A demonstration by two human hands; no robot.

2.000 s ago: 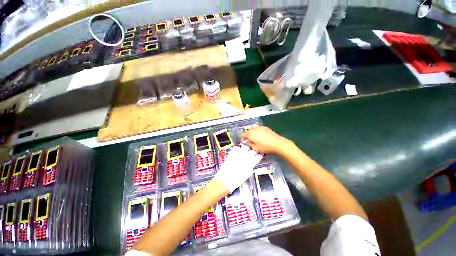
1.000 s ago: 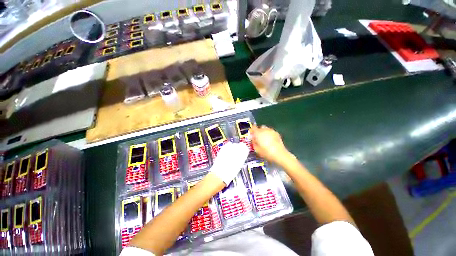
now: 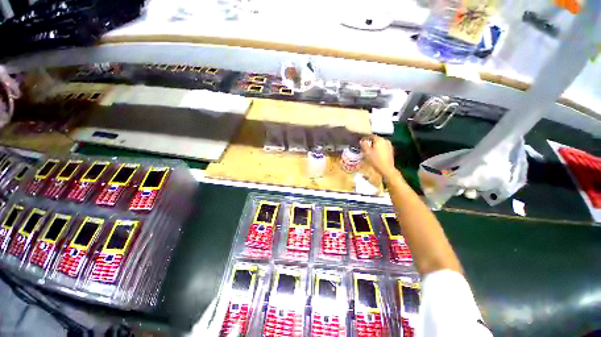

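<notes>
Red keypad phones with yellow frames lie in two rows in a clear blister tray in front of me. My right hand, bare, reaches over the tray's far right to the tan board. Its fingers are beside a small bottle with a red-marked label; whether they hold anything is too small to tell. A second small white bottle stands to the left. My left hand is not in view; a white patch at the bottom edge, left of the tray, is unclear.
A stack of trays with red phones is at left. A grey panel lies beyond. A translucent plastic bag hangs at right above the dark green bench. A shelf edge runs across the back.
The view has shifted up and left. My right hand has left the tray's far right phone and moved to the bottles. My left gloved hand has left the tray and the picture.
</notes>
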